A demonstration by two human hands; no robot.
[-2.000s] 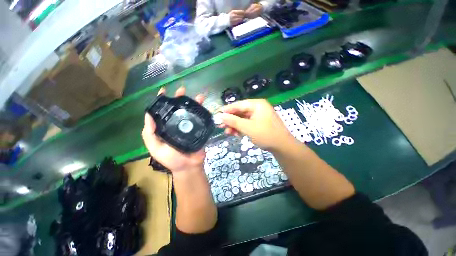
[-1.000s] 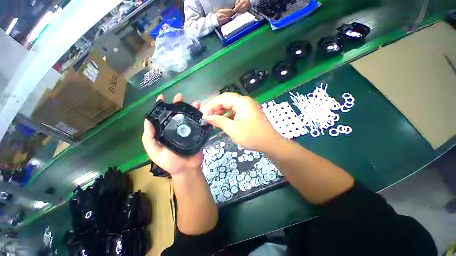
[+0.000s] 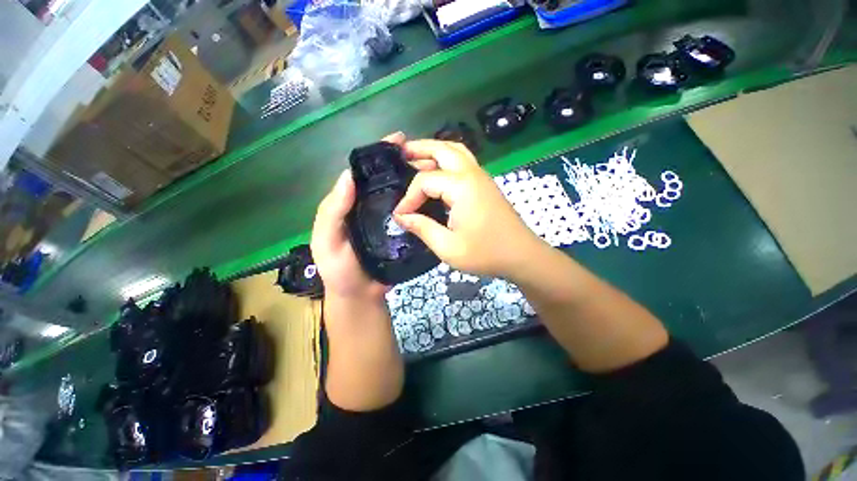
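My left hand [image 3: 340,246] holds a black plastic housing [image 3: 381,249], its inner side facing me and its narrow end up. My right hand [image 3: 462,209] is over the housing, thumb and forefinger closed together at a pale round disc [image 3: 394,224] near its centre. Whether the fingers grip the disc or press it on cannot be told. The parts tray [image 3: 451,315] with many loose discs lies below my hands. The disc sheet [image 3: 542,209] is right of my hands, partly hidden by the right forearm.
White ring and strip scraps [image 3: 615,199] lie beside the sheet. Stacked housings [image 3: 188,366] stand on cardboard [image 3: 293,352] at left. The conveyor belt [image 3: 310,178] carries spaced housings [image 3: 567,107]. A bare cardboard sheet [image 3: 785,178] is at right, a carton [image 3: 141,131] at upper left.
The housing has turned more upright and moved right. My right fingers have moved from its right edge onto its centre. The view has shifted, and the other person's hands are out of it.
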